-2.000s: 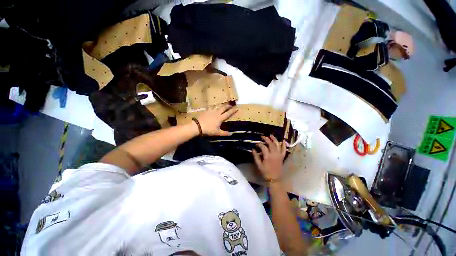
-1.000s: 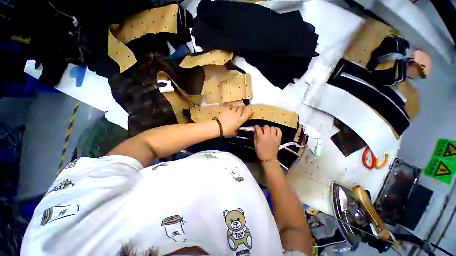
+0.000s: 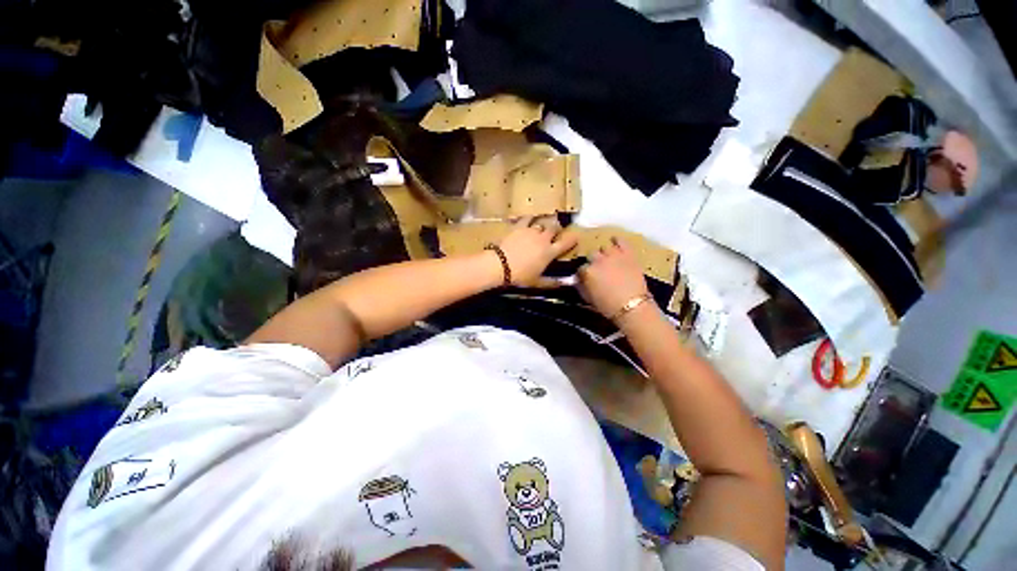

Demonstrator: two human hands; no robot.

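Observation:
A curved tan card pattern with dots point(image 3: 641, 252) lies on black curved pieces point(image 3: 535, 316). My left hand point(image 3: 530, 257) rests on the card's middle, fingers apart. My right hand point(image 3: 611, 279) is close beside it, fingers bent at the card's lower edge. A small pale sliver shows between the hands; whether it is a tool, a strip or a fingertip cannot be told. My right fingertips are partly hidden, so what they grip is unclear.
A black cloth stack point(image 3: 602, 78) lies behind, a dark brown plaid bundle point(image 3: 340, 218) at left. At right are a white curved card point(image 3: 803, 273), black curved pieces point(image 3: 853, 218), red-orange loops point(image 3: 827, 366) and an iron's wooden handle point(image 3: 823, 480).
My right hand has moved up from the black pieces to the card's edge beside my left hand, and its forearm has swung outward. The view has shifted, so the table things sit further right.

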